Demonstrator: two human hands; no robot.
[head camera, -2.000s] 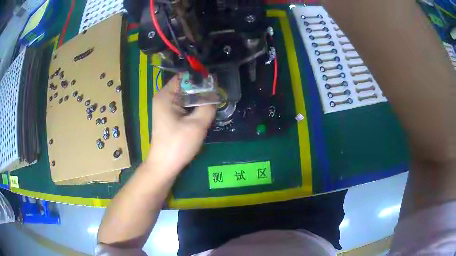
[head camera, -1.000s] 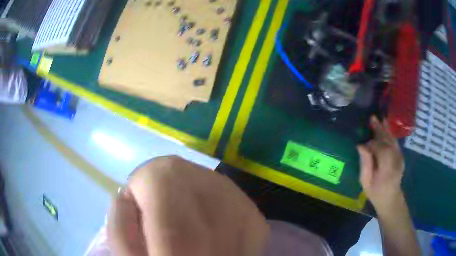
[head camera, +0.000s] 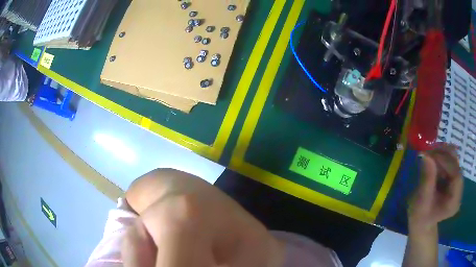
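Observation:
The black test fixture stands on a black base at the upper right. Its thick red handle points down towards me. A clear plate covers most of the silver round nest; I cannot tell whether a part sits in it. My right hand is just below the handle's lower end, fingers curled, thumb apart, nothing visible in it; I cannot tell if its fingertips touch the handle. My left hand or arm fills the lower middle, bent and very close; its fingers are unclear.
Loose dark and silver components lie on a cardboard sheet left of the fixture. Stacked trays stand at the upper left. A white tray of parts is at the right, beyond the handle. A green label lies in front. A person's sleeve shows far left.
The view has swung left since two seconds ago. My left hand has left the nest area and is now close to me. The red handle came into view; my right hand moved slightly right and down.

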